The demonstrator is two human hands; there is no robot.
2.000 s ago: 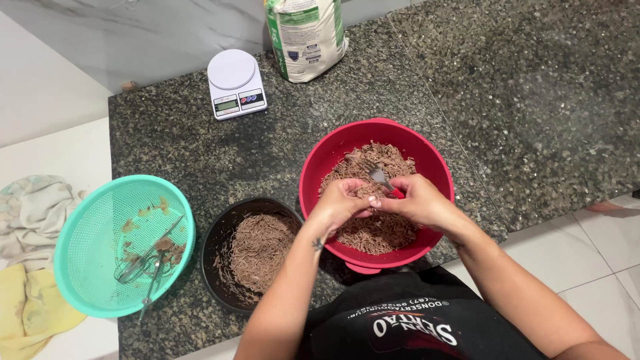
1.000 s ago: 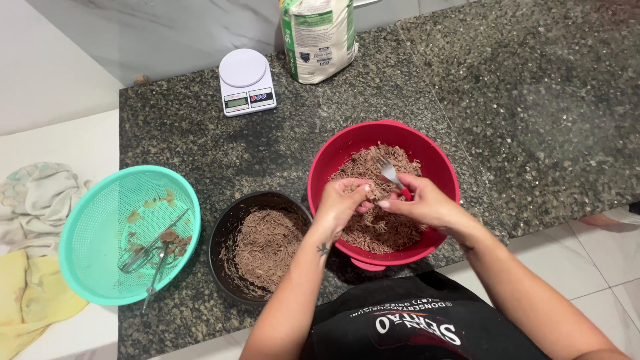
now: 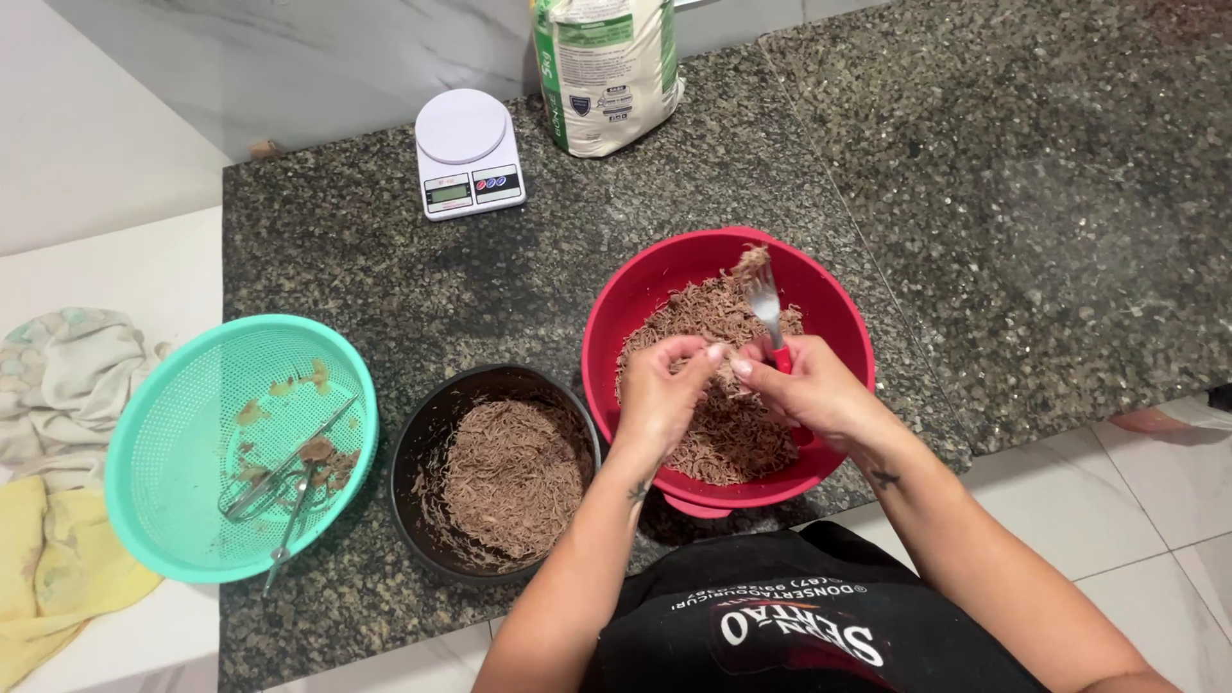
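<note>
Shredded brown meat (image 3: 736, 438) lies in a red bowl (image 3: 857, 322) at the centre right. Above it, my left hand (image 3: 669, 385) pinches a small piece of the shreds between thumb and forefinger. My right hand (image 3: 804, 385) is close beside it, its thumb and forefinger at the same piece. A fork (image 3: 765, 303) with a red handle is held in my right hand, tines up, with some shreds caught on them. Left of the red bowl stands a black pot (image 3: 409, 520) holding more shredded meat (image 3: 515, 481).
A green plastic colander (image 3: 164, 481) with metal utensils (image 3: 294, 515) and food scraps stands at the left. A white kitchen scale (image 3: 472, 183) and a printed bag (image 3: 611, 87) are at the back of the granite counter (image 3: 577, 250). Cloths (image 3: 72, 385) lie at the far left.
The fork in my right hand now points more upright, and a clump of shreds shows on its tines. Both hands stay together over the red bowl.
</note>
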